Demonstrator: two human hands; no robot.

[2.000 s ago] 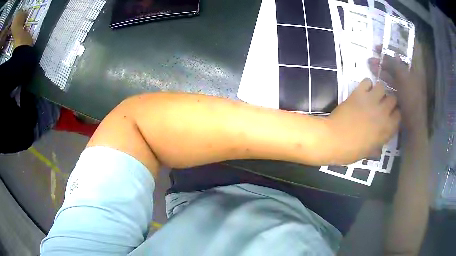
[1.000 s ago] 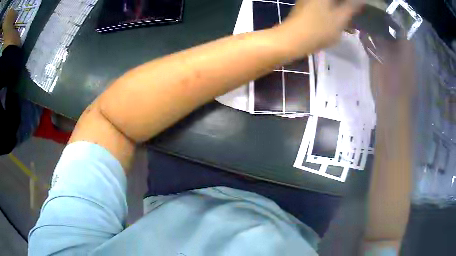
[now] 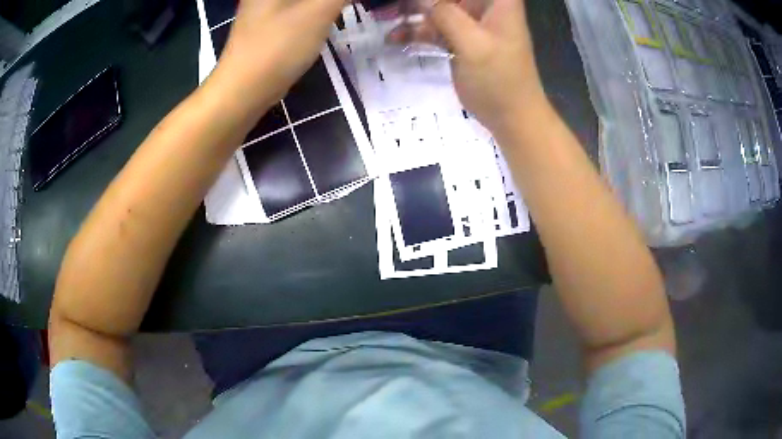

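My left hand (image 3: 287, 34) and my right hand (image 3: 489, 51) are close together at the top edge, over the white sheets. A blurred, thin, clear or silvery frame (image 3: 377, 33) is between their fingers and appears held by both; the top edge cuts off the left fingertips. Below my left hand, black adhesive pieces (image 3: 281, 171) lie in a grid with white lines on a white backing sheet (image 3: 230, 201). To their right lie overlapping white cut-out sheets (image 3: 437, 261) with rectangular openings; one dark rectangle (image 3: 422, 204) shows within them.
A glossy black slab (image 3: 77, 129) lies at left on the dark green bench (image 3: 257, 279). Pale ribbed strips (image 3: 13, 197) lie at the far left. Clear blister trays (image 3: 639, 184) at right hold frames, some yellow-edged (image 3: 677, 34). The bench's front edge is near my body.
The view has turned right, so the bench items sit further left and the trays show more fully. My hands, over the right side of the sheets before, are now together at the top centre.
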